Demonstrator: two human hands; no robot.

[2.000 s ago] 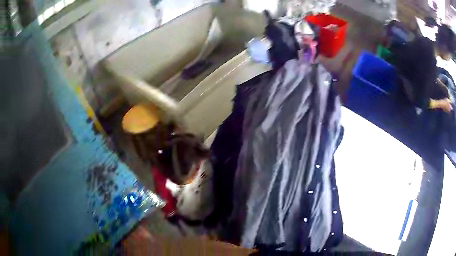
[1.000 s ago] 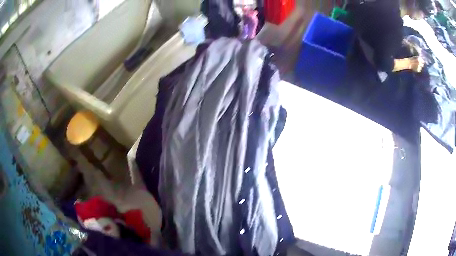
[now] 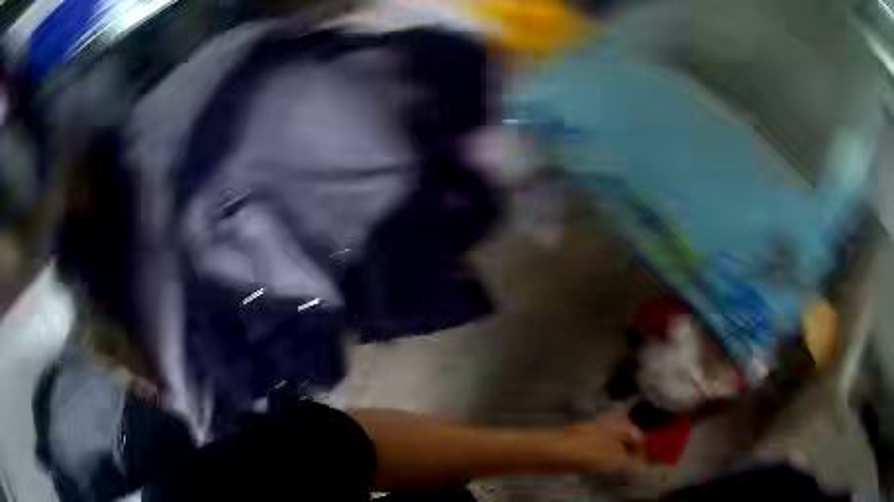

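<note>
The view is strongly blurred. A heap of dark garments with grey lining [image 3: 323,127] fills the left and upper middle, with small shiny dots on its lower part. My left hand [image 3: 608,441] is at the lower right, at the end of a bare forearm from a black sleeve. It is away from the heap; its fingers are too blurred to tell whether they hold anything. It overlaps or lies beside something red. My right hand is not visible; dark cloth shows at the bottom right edge.
A light-blue machine [image 3: 686,157] with chipped paint slopes across the upper right. A small person in red and white [image 3: 676,363] is below its edge, close to my left hand. Speckled floor [image 3: 529,333] shows between. A yellow-orange patch [image 3: 539,25] is at the top.
The view has swung from the tub, bins and white surface to the garment heap and blue machine. My left forearm and hand have come into view. The small person now appears at the right.
</note>
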